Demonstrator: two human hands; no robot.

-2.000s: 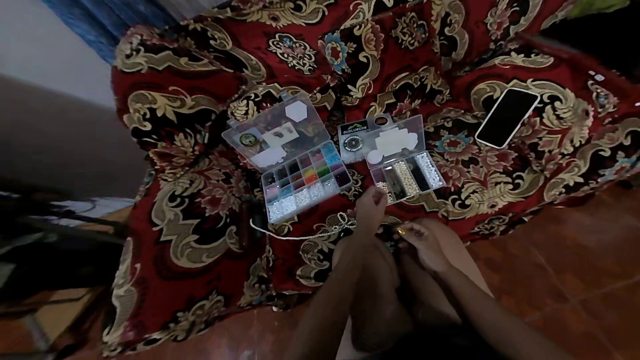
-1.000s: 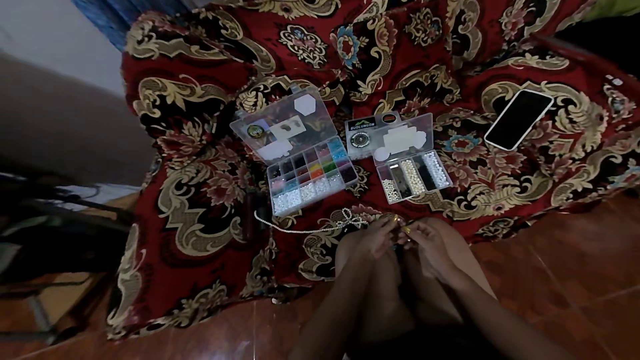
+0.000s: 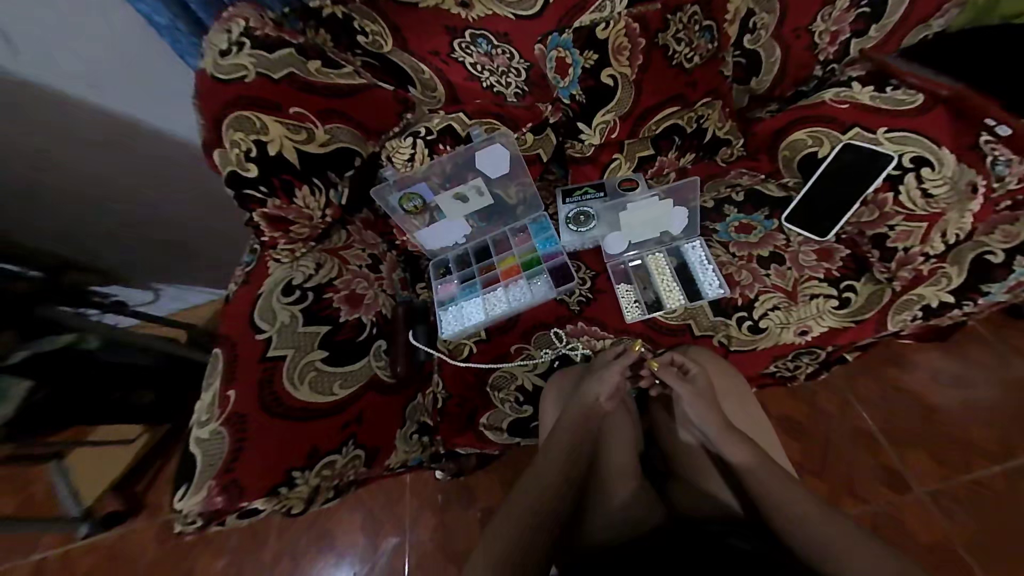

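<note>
My left hand (image 3: 610,374) and my right hand (image 3: 678,386) meet above my lap, fingertips nearly together. Something small may be pinched between them, but it is too dark and small to tell. A string of small white beads (image 3: 496,366) lies on the cloth, its bunched end beside my left hand. Beyond it an open clear plastic bead organizer (image 3: 480,324) holds beads of several colours, white ones in the front row. Nearer my right hand, a smaller open plastic bead case (image 3: 672,308) has cream and white beads in long compartments.
A red patterned cloth (image 3: 312,320) covers the seat. A flat clear case with stickers (image 3: 582,218) lies between the lids of the two boxes. A smartphone (image 3: 840,190) rests at the right. A dark object (image 3: 410,336) lies left of the organizer. Tiled floor (image 3: 880,448) shows in front.
My left hand was at the front edge of the smaller bead case two seconds ago. It has since moved back toward me, beside my right hand.
</note>
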